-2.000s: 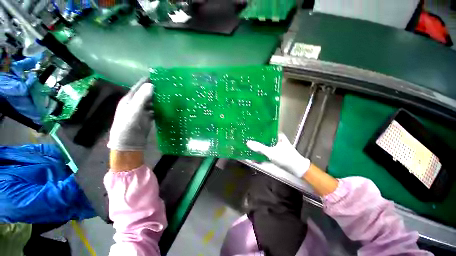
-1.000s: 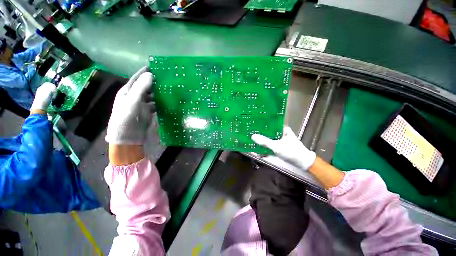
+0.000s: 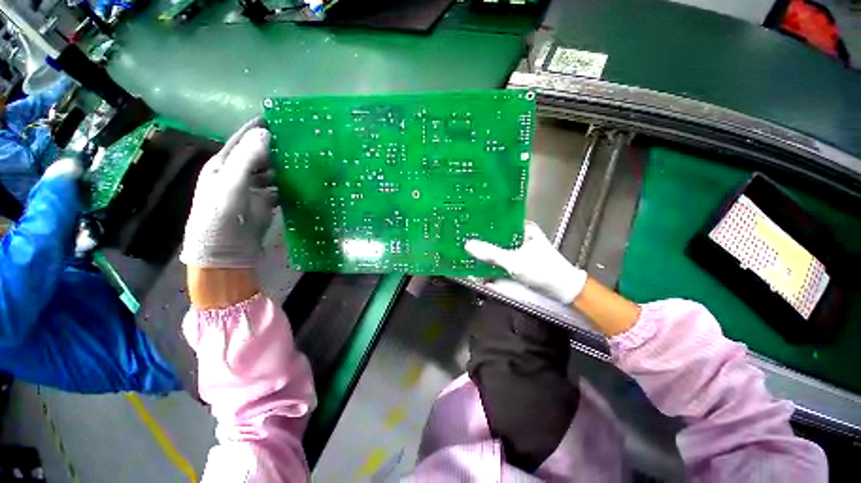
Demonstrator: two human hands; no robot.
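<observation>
A large green circuit board is held up in front of me, its solder side with rows of silvery dots facing me. A bright glare spot lies near its lower edge. My left hand, in a white glove, grips the board's left edge. My right hand, also white-gloved, holds the lower right corner, with the thumb on the face and the other fingers partly hidden behind the board. The board's far side is hidden.
A silver conveyor rail curves at the right. A black tray with a dotted sheet lies on a green surface. At the left, a person in a blue sleeve works at another green board. A green bench lies behind my board.
The board and both hands sit slightly left and higher in view than a second ago, and the glare spot is lower on the board. The neighbour's arm has shifted. Both my hands keep their hold.
</observation>
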